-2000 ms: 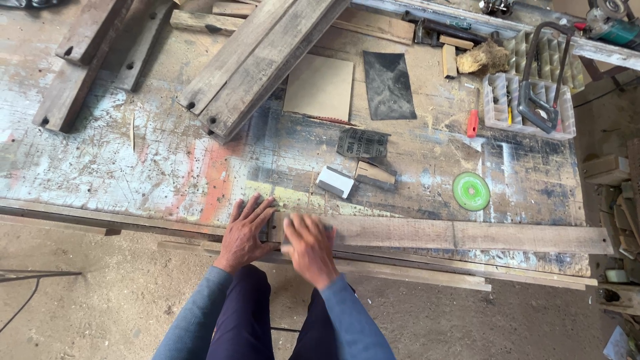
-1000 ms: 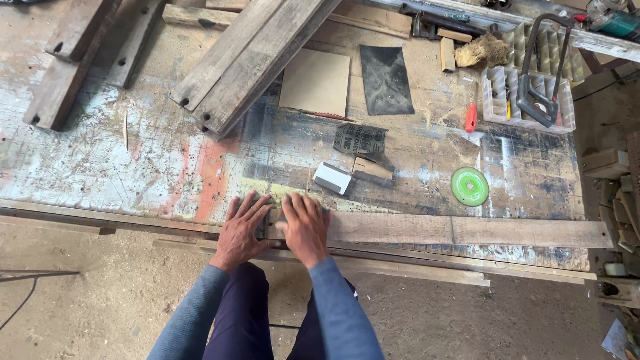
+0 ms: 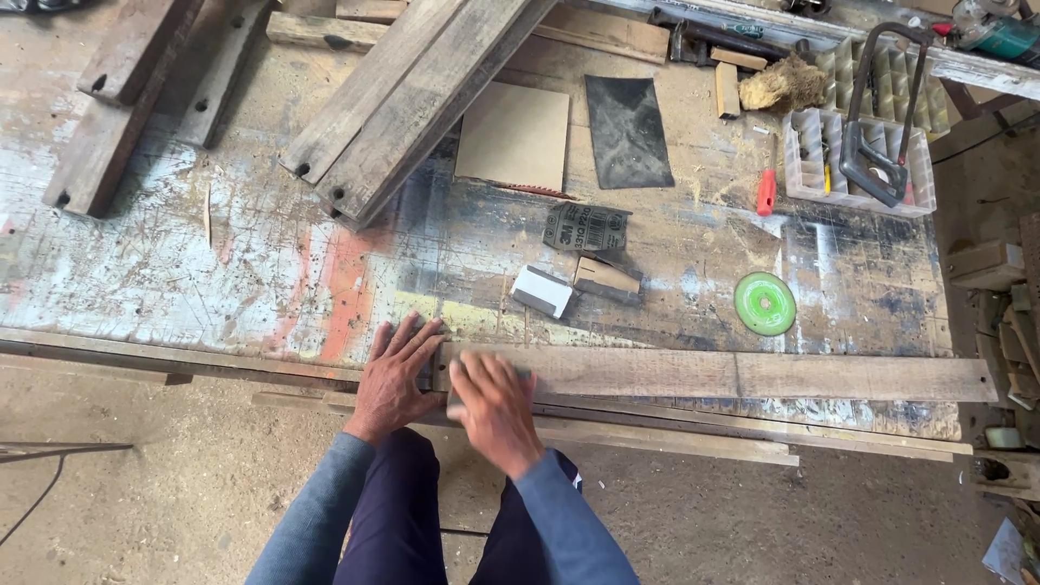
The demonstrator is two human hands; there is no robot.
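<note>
A long wooden board (image 3: pixel 642 372) lies along the front edge of the workbench (image 3: pixel 268 268). Near its left end, my right hand (image 3: pixel 487 406) is closed on a small dark block, mostly hidden under the fingers and blurred; its exact kind cannot be told. My left hand (image 3: pixel 396 378) rests with fingers spread on the bench edge, against the board's left end, holding nothing. Beyond the hands are a white-faced block (image 3: pixel 542 292), a block wrapped in dark sheet (image 3: pixel 608 280) and a piece of printed 3M sandpaper (image 3: pixel 587 227).
Stacked wooden boards (image 3: pixel 406 106) lie behind my hands, with more boards (image 3: pixel 122 122) at the back left. A green disc (image 3: pixel 764 304), a red-handled tool (image 3: pixel 766 192), a black sheet (image 3: pixel 630 132) and a hacksaw (image 3: pixel 873 158) on a plastic organizer (image 3: pixel 922 175) are to the right.
My right hand has shifted along the board's left end and is blurred now, where it was sharp one second ago. My left hand stays by the board's end.
</note>
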